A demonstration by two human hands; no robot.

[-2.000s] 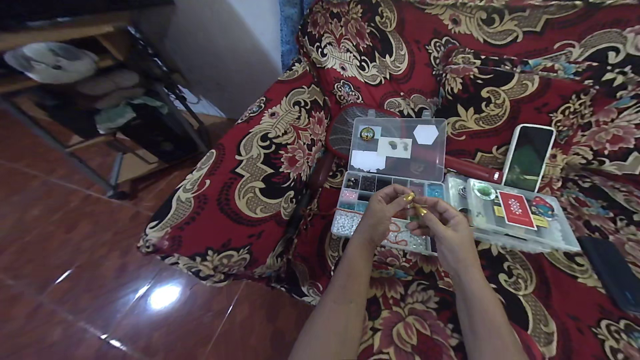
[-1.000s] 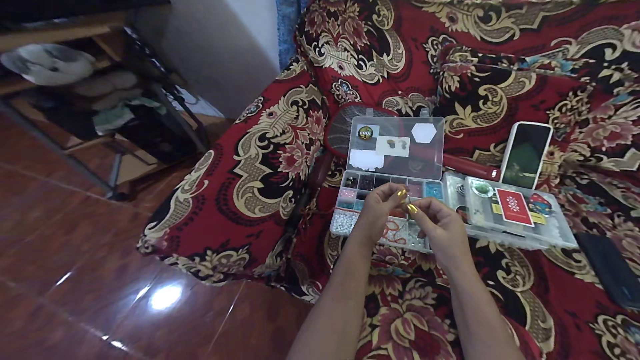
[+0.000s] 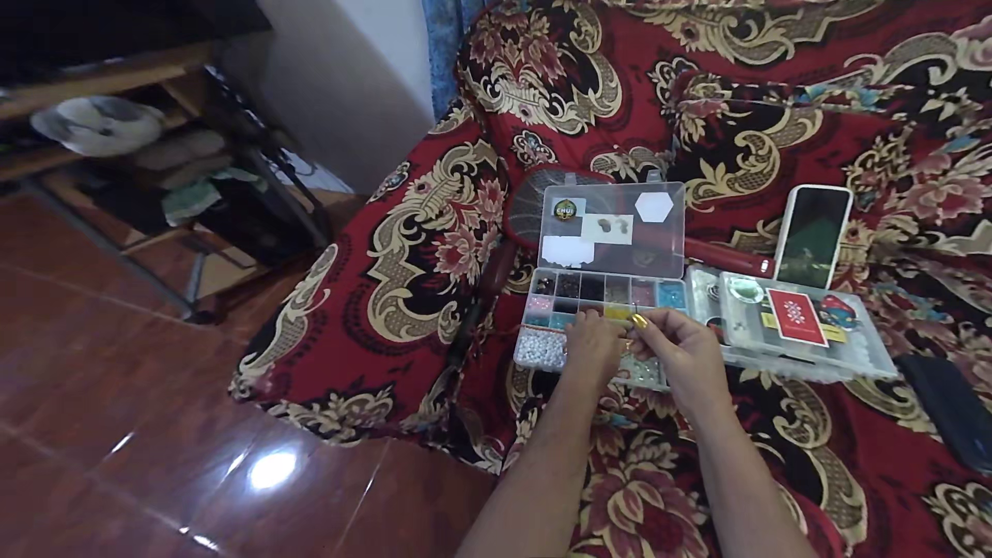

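Observation:
An open clear plastic bead organizer (image 3: 542,348) lies on the sofa, its compartments holding black, pink, blue, yellow and white beads. Over its middle compartments is my left hand (image 3: 595,345), palm down with the fingertips low among the beads; whether it holds anything is hidden. Close beside it on the right, my right hand (image 3: 682,341) has thumb and forefinger pinched on a thin, dark, needle-like piece that stands up from the fingertips. Its thumbnail is gold-coloured. The raised lid (image 3: 612,260) has stickers and small cards on it.
Right of the organizer lie closed clear plastic cases (image 3: 852,325) with a red card (image 3: 797,317) on top. A phone in a white case (image 3: 814,236) leans behind them. A dark pouch (image 3: 947,411) lies far right. Behind the lid is a red electric racket (image 3: 721,256). A shelf unit (image 3: 194,279) stands left.
My hands were together at the fingertips in both earlier frames; now the left hand has turned palm down and lowered to the compartments. The right hand stays raised in a pinch.

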